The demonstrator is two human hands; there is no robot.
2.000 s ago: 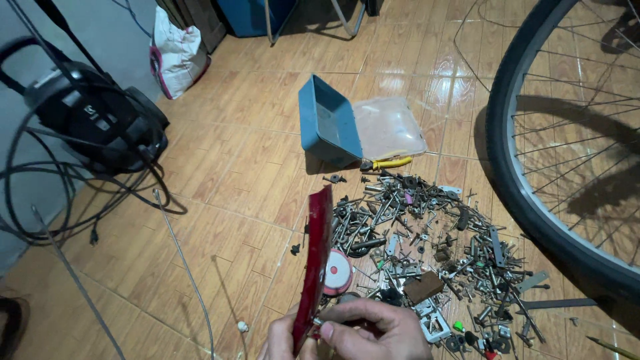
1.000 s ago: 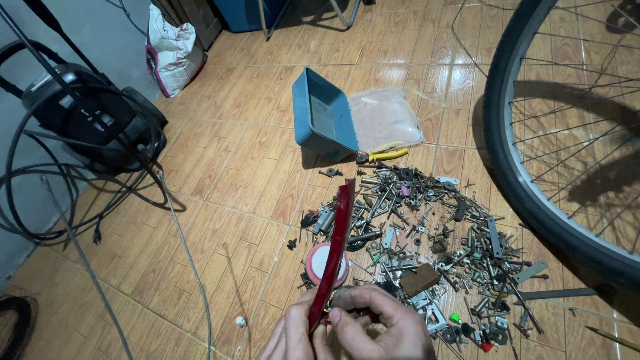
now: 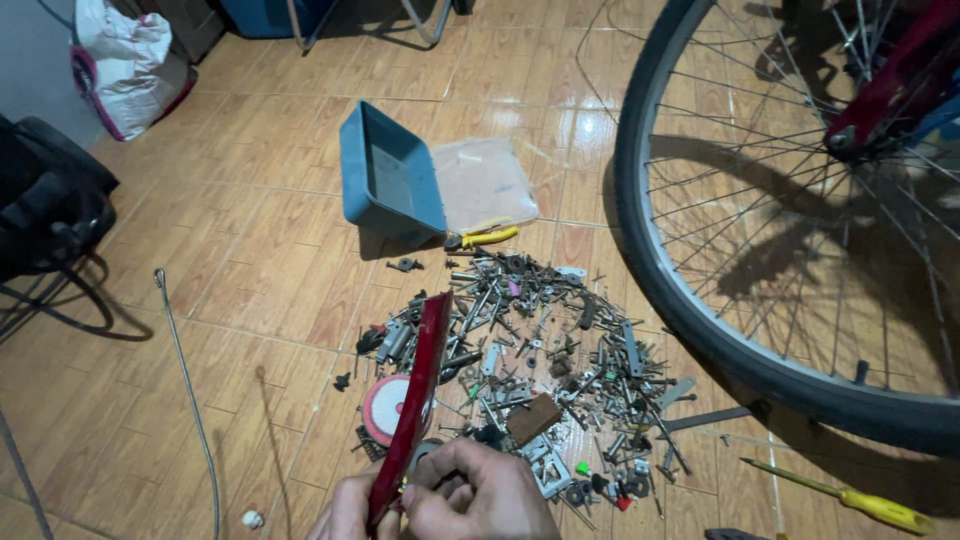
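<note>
A curved red fender-like strip [image 3: 424, 367] rises from the bottom centre, tilted slightly right at its top. My left hand [image 3: 349, 499] grips its lower end. Against the strip's right side, my right hand [image 3: 469, 491] has thumb and forefinger pinched on a small part that is mostly hidden. Beyond and to the right of the hands, a pile of loose screws, bolts and washers [image 3: 517, 281] spreads over the tiled floor. A brown block [image 3: 534, 418] lies among them, and a round pink-rimmed white disc [image 3: 386, 409] lies partly behind the strip.
A blue plastic bin [image 3: 394, 180] rests on its side by a clear plastic lid [image 3: 487, 184] and yellow-handled pliers [image 3: 487, 238]. The bicycle wheel [image 3: 637, 225] stands at right, with a yellow-handled screwdriver [image 3: 877, 510] below it. A bent wire [image 3: 187, 390] and white sack [image 3: 124, 67] are at left.
Both hands stay at the strip's lower end. The view has shifted, with more of the bicycle wheel and less of the black machine at left showing.
</note>
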